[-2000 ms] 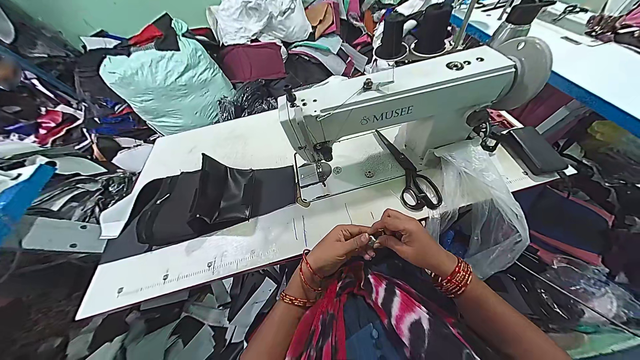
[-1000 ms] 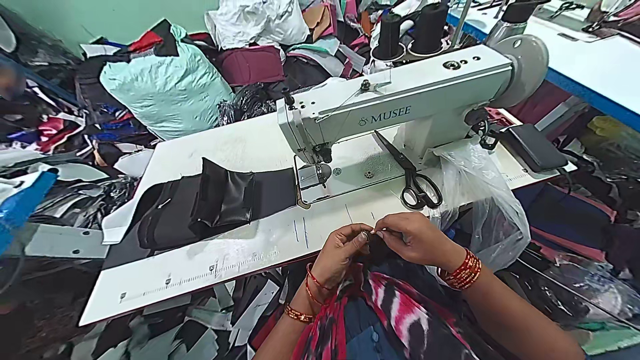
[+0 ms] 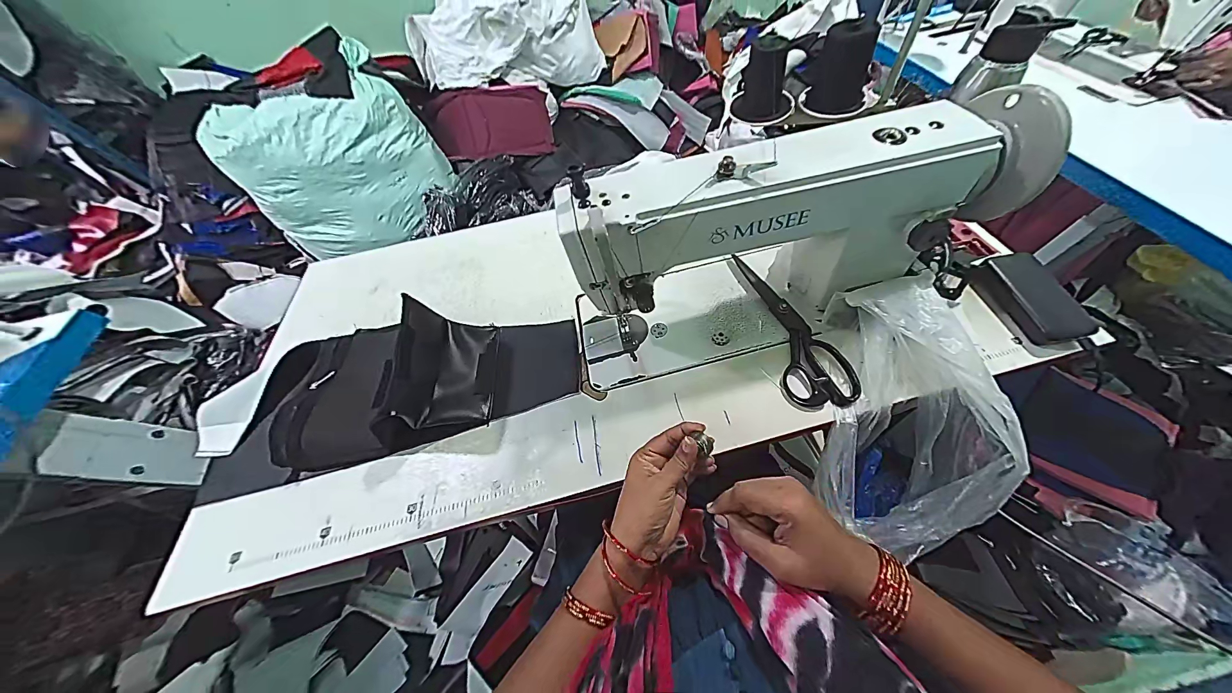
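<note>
My left hand [image 3: 664, 481] pinches a small metal part [image 3: 703, 444], perhaps a bobbin case, between thumb and fingertips over the front edge of the table. Just right of it and lower, my right hand [image 3: 780, 529] has thumb and forefinger nearly together; whether something thin is between them cannot be made out. Beyond the hands stands a white sewing machine [image 3: 789, 207]. Black-handled scissors [image 3: 804, 351] lie on its bed with the blades pointing away. Black fabric pieces [image 3: 337, 395] and a folded black glossy piece [image 3: 448, 371] rest on the table left of the needle.
A clear plastic bag [image 3: 929, 433] hangs over the table edge at right. A dark flat case [image 3: 1030, 298] lies by the handwheel. Black thread cones [image 3: 837, 67] stand behind the machine. Fabric scraps and a stuffed pale green bag [image 3: 322, 164] surround the white tabletop [image 3: 385, 520].
My hands, close together around something small before, are now apart. The small metal part shows in my left fingertips, and my right hand sits lower, nearer my body.
</note>
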